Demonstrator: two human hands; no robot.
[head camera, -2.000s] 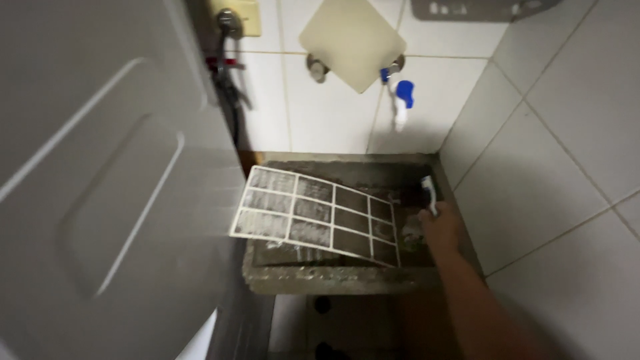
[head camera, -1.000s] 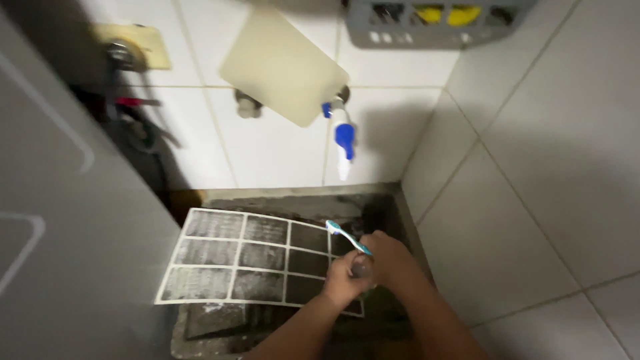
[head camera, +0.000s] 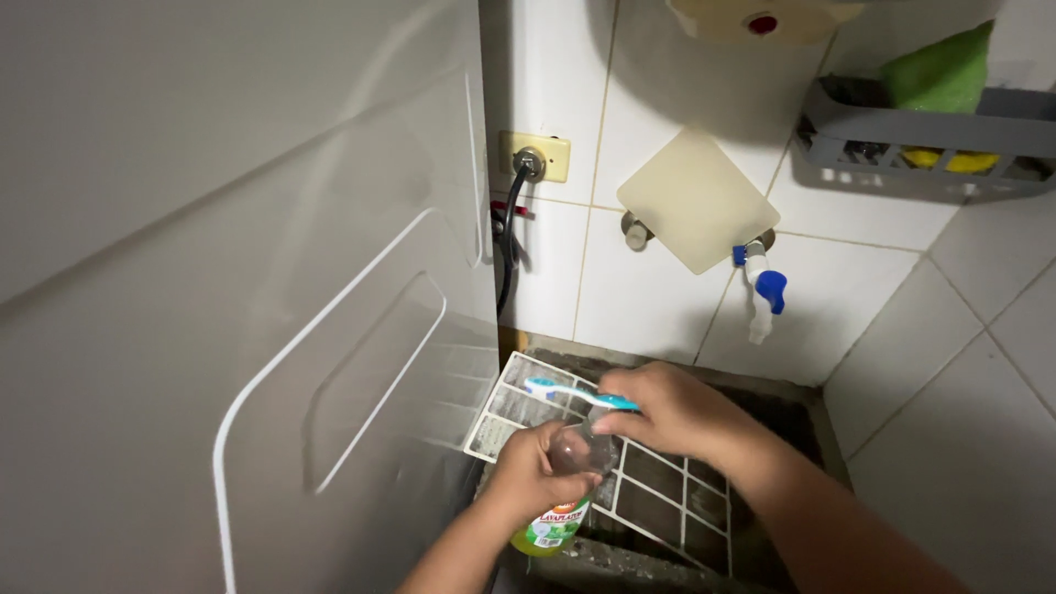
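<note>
My left hand (head camera: 536, 478) grips a clear plastic bottle of dish soap (head camera: 554, 528) by its upper part; green-yellow liquid shows low inside. Over the bottle's top, my right hand (head camera: 656, 408) holds a blue and white toothbrush (head camera: 582, 394), its bristle head pointing left. Those fingers are at the bottle's neck; whether they hold its cap cannot be told. Beneath both hands a white plastic air filter frame with dark mesh (head camera: 652, 495) lies slanted across the concrete sink (head camera: 619, 559). Foam or pale residue shows on its left squares.
A large grey appliance panel (head camera: 330, 289) stands close on the left. On the tiled wall are a white tap with a blue handle (head camera: 770, 290), a capped pipe outlet (head camera: 635, 234), a power outlet with a black cord (head camera: 535, 158) and a grey basket (head camera: 932, 136) holding a green item.
My left hand, out of view two seconds ago, now holds the soap bottle. My right hand has left the sink's right side with the toothbrush and is at the bottle. The view has shifted.
</note>
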